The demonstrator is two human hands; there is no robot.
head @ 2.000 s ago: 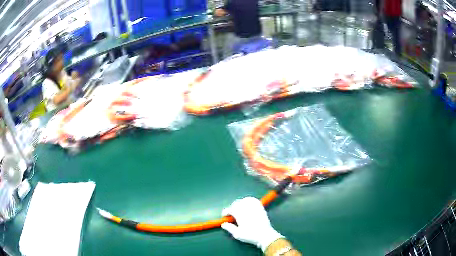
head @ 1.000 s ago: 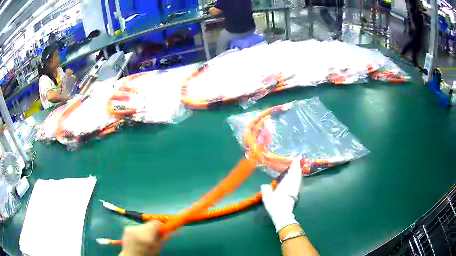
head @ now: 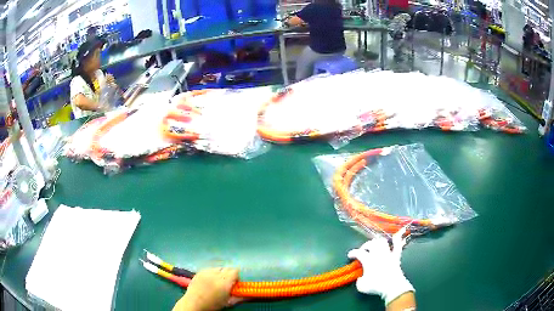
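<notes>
A pair of ribbed orange cables [head: 297, 285] lies side by side near the front of the green bench. My bare left hand [head: 209, 289] is closed around the pair near its left end. Silvery tips, one black sleeve and one red sleeve show beyond it. My white-gloved right hand [head: 383, 267] is at the right end of the pair, thumb and fingers around it; the cable ends there are hidden. Just behind that hand lies a clear bag [head: 398, 185] holding coiled orange cable.
A stack of whitish empty bags [head: 82, 258] lies at the left. Overlapping bagged cables [head: 364, 103] line the far edge. A small white fan [head: 25, 184] stands at the left. Two people [head: 88, 85] are beyond the bench. Wire shelving [head: 537, 297] is at the lower right.
At first my right hand held one cable. My left hand then brought in a second, blurred cable. Now both cables lie together between my hands. The view has shifted.
</notes>
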